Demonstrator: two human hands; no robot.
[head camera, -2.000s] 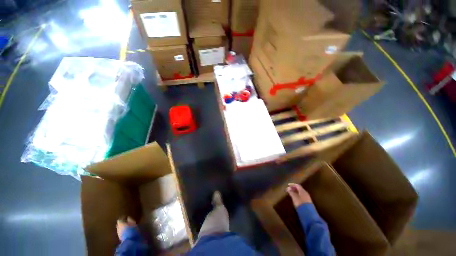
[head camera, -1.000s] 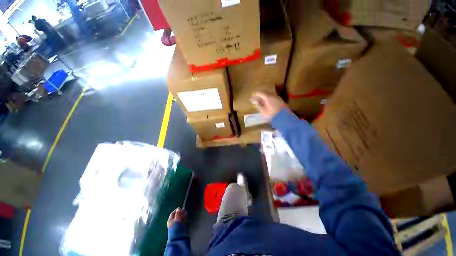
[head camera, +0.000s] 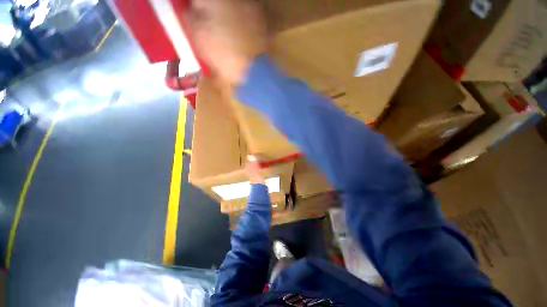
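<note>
A large brown shipping carton (head camera: 324, 66) with a small white label stands on other cartons right in front of me, with red tape along its lower edge. My right hand (head camera: 228, 36) is blurred at the carton's upper left; its exact finger hold cannot be made out. My left hand (head camera: 255, 170) is at the carton's bottom left corner, fingers against the lower edge. A lower carton (head camera: 216, 157) with a white label sits beneath.
More cartons (head camera: 420, 114) are stacked at the right. Red-and-white equipment (head camera: 147, 27) with a red pipe stands behind at upper left. Polybagged goods (head camera: 141, 288) lie at the bottom left. A yellow line (head camera: 176, 192) runs along the floor.
Both hands have moved forward and up to the large carton on the stack. The view has moved closer to the stack, and that carton now sits tilted in the view.
</note>
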